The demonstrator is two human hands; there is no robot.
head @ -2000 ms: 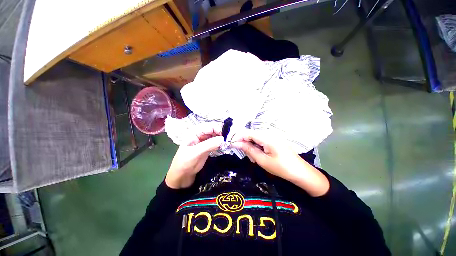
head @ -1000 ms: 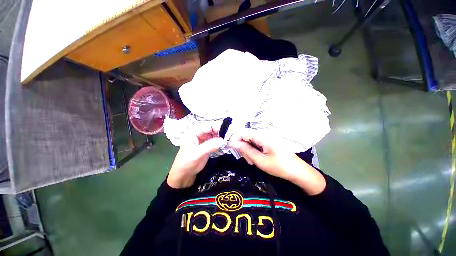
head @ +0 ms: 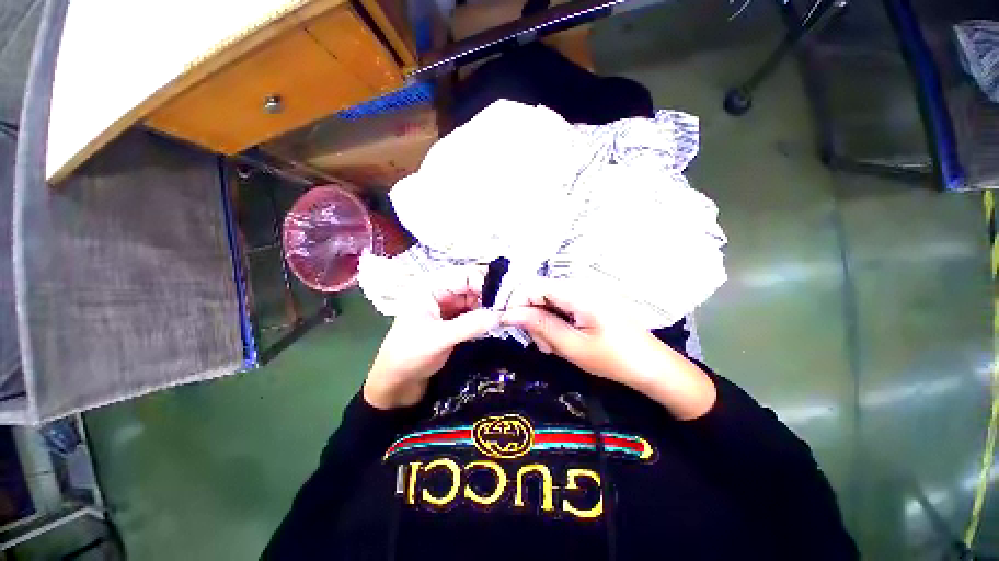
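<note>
A crumpled white garment with thin dark stripes lies bunched on my lap, overexposed in its middle. A narrow dark trim piece stands out against the white cloth, between my fingertips. My left hand pinches a small striped fold of the garment from the left. My right hand pinches the same fold from the right, with its fingertips close to the left ones. Any needle or thread between the fingers is too small to see.
A pale-topped table with an orange wood drawer is at the upper left. A red lined bin stands left of my lap. A grey cloth-covered stand is at the left. Another blue-edged stand at the right holds striped cloth. The floor is green.
My fingertips have shifted slightly at the fold, and the left and right ones now sit closer together. The garment stays in nearly the same place.
</note>
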